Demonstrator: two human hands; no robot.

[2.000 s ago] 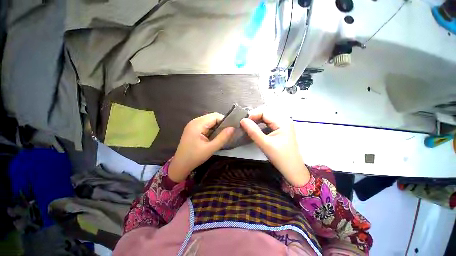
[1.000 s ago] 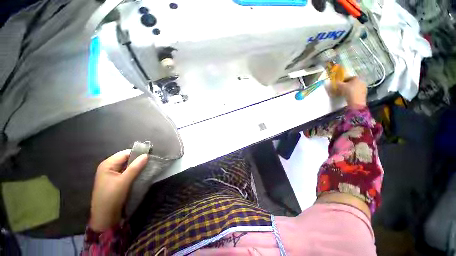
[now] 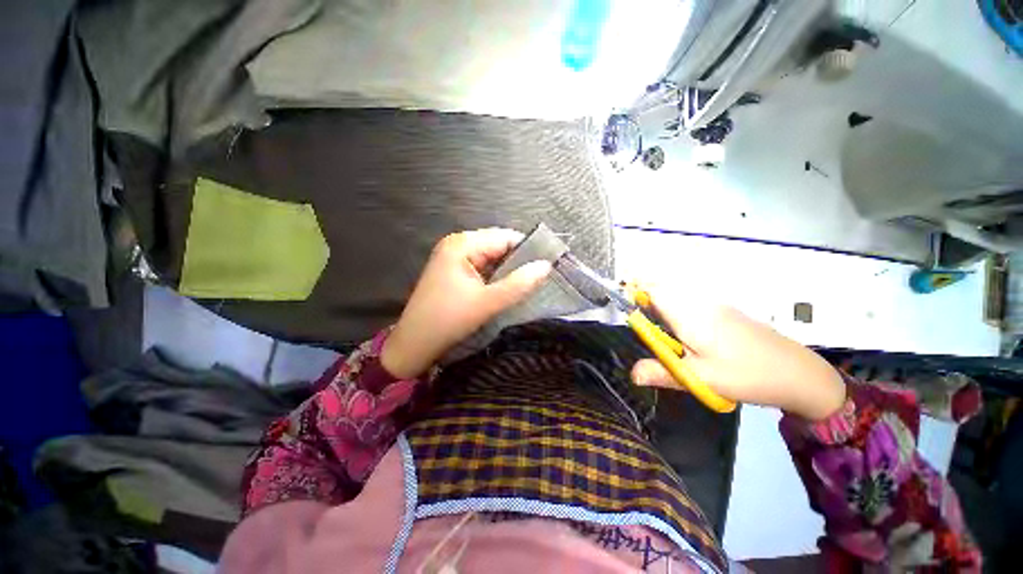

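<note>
My left hand (image 3: 454, 294) pinches a small folded grey strip (image 3: 530, 253) between thumb and fingers, at the near edge of the dark brown garment panel (image 3: 393, 202). My right hand (image 3: 740, 359) holds scissors with yellow-orange handles (image 3: 673, 359). Their metal blades point left and meet the strip's right edge, just beside my left fingertips. Whether the blades are closed is hard to tell. A yellow-green five-sided patch (image 3: 252, 243) lies on the panel's left part.
The white sewing machine (image 3: 920, 135) stands at the upper right, its needle area (image 3: 628, 140) beyond the panel's edge in glare. Blue-green snips (image 3: 937, 279) lie at right on the white table (image 3: 729, 267). Grey cloth (image 3: 370, 56) lies behind and left; more cloth (image 3: 168, 448) hangs below.
My right hand has left the strip, reached the yellow-orange handles at the machine's right, and brought the scissors back to the strip. My left hand still holds the strip. The view swung right and back.
</note>
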